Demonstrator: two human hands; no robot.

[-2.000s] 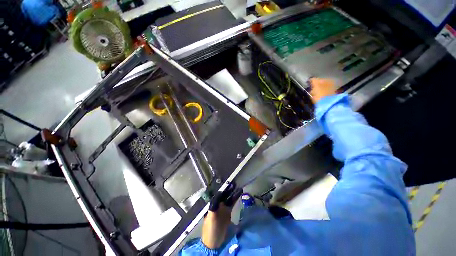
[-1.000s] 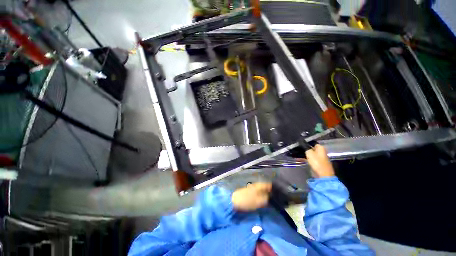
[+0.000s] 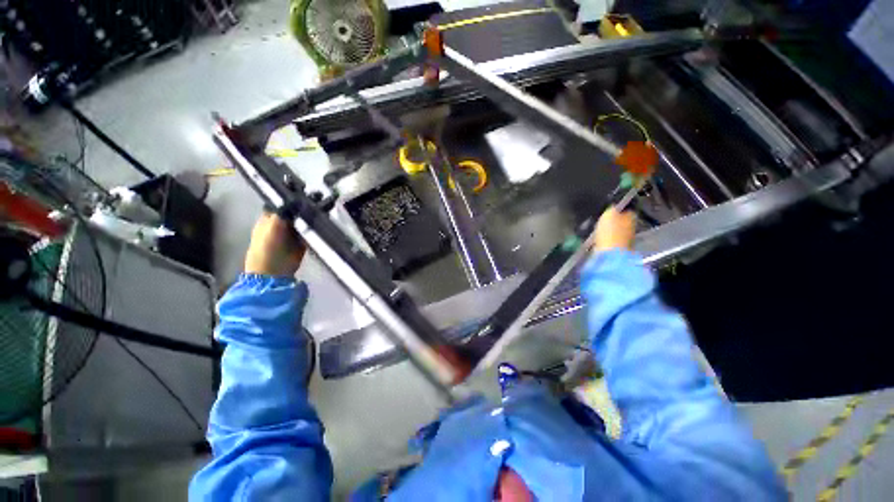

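A black rectangular board carrier point(image 3: 363, 284) with silver edges and orange-brown corner blocks is held tilted and turned above the conveyor rails point(image 3: 725, 218). It holds no board. My left hand point(image 3: 273, 245) grips its left side bar. My right hand point(image 3: 615, 229) grips its near right bar, close to the orange-brown corner block point(image 3: 638, 157). The fingertips of both hands are partly hidden by the frame. Through the carrier, a black tray of screws point(image 3: 387, 218) shows below.
Yellow rings point(image 3: 469, 175) and a white sheet point(image 3: 520, 152) lie under the rails. A yellow cord point(image 3: 623, 127) lies to their right. A green fan point(image 3: 338, 31) stands behind. A grey mesh-sided bin point(image 3: 132, 333) stands at left.
The carrier has turned and tilted. My left hand has moved from in front of my body to the carrier's left bar. My right hand has moved up slightly with its bar.
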